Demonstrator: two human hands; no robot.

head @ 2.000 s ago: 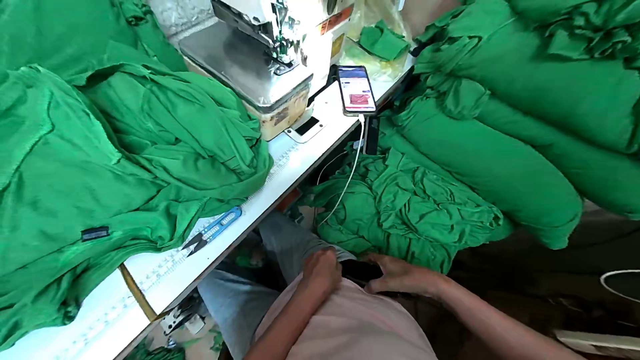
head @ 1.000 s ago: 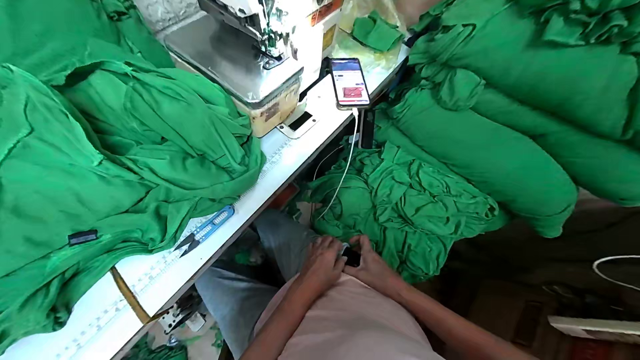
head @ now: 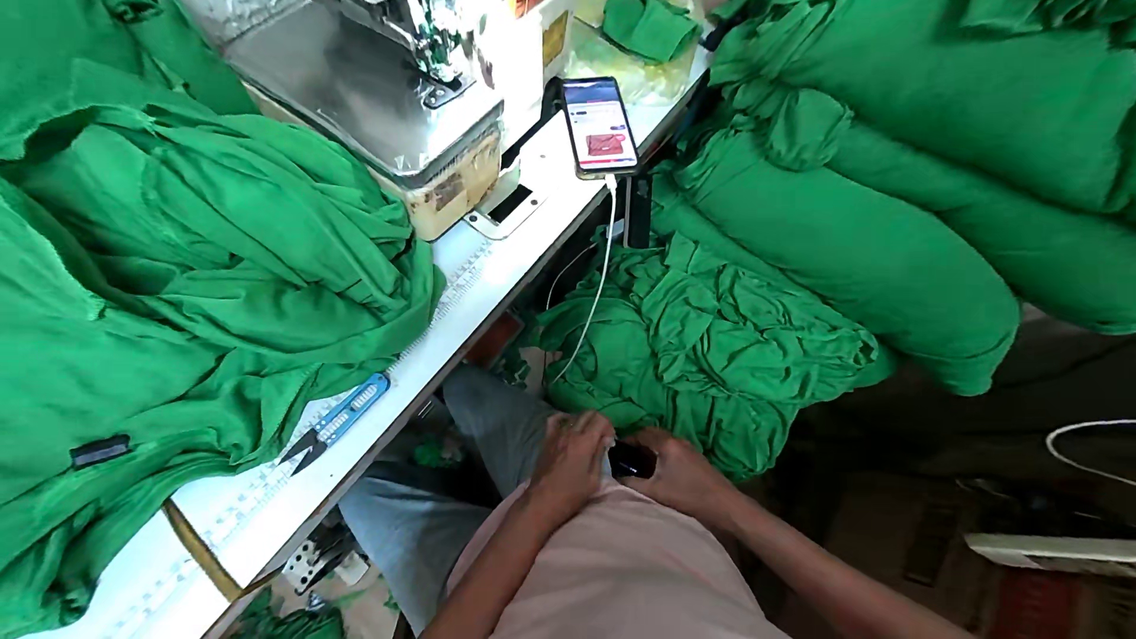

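My right hand (head: 679,475) grips a small dark object (head: 632,459) in front of my waist; what it is cannot be told. Beside it, my left hand (head: 577,453) has its fingers bent at the hem of the pink shirt (head: 630,559), close to the dark object; whether it holds cloth is unclear. Blue thread snips (head: 351,410) lie on the white table (head: 453,328), blades apart. A lit smartphone (head: 601,127) with a white cable plugged in rests at the table's edge.
A sewing machine (head: 373,80) stands at the back of the table. Green fabric (head: 204,293) covers the left side. Stuffed green bundles (head: 852,222) and a crumpled green heap (head: 701,328) lie right of the table. A white cable (head: 596,293) hangs down from the phone.
My hands have drawn closer together at the waist since the earliest frame, around the dark object. The fabric, snips and phone stay in place.
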